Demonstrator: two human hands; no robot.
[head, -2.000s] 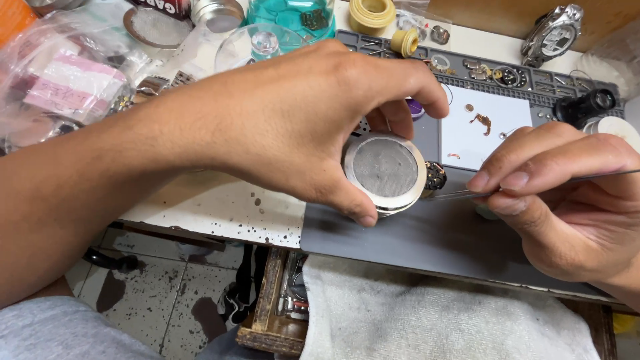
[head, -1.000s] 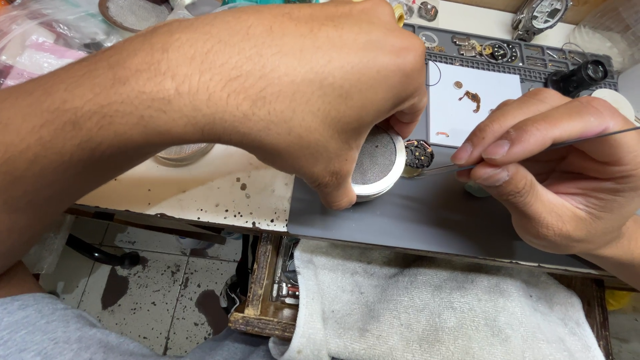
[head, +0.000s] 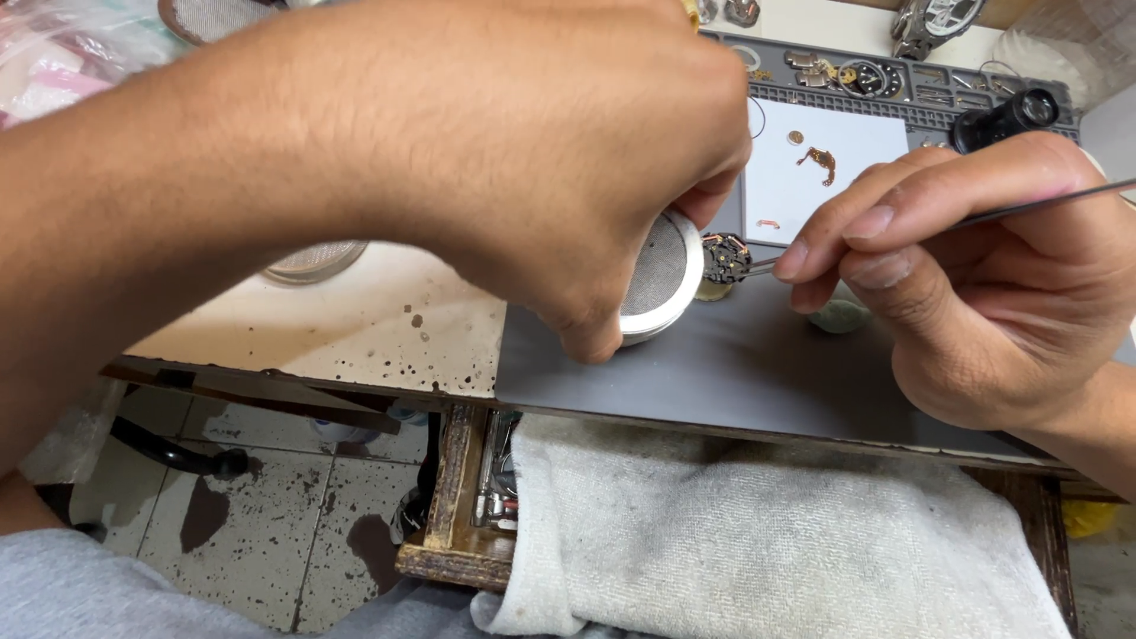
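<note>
My left hand (head: 621,169) grips a round metal case with a fine mesh face (head: 655,271), tilted just above the grey mat (head: 710,373). My right hand (head: 985,266) holds thin metal tweezers (head: 1021,209), whose tips are at the edge of a small dark watch movement (head: 725,259). The movement lies right beside the mesh case, over a small brass-coloured round piece (head: 713,290). Behind them, a white sheet (head: 852,133) bears a small round part (head: 795,138), a copper-coloured flat part (head: 820,165) and a tiny reddish part (head: 769,224). A greenish round object (head: 839,312) is partly hidden under my right hand.
A black loupe (head: 1007,120) and a compartmented grey tray (head: 941,87) with watch parts stand at the back, beside a metal wristwatch (head: 941,22). Another mesh-topped round case (head: 315,259) is at left. A white towel (head: 781,524) hangs over the open drawer (head: 461,555).
My left hand has turned over the mesh case, its wrist now higher, and the case is more tilted. The tweezers stay by the movement. The view has moved closer.
</note>
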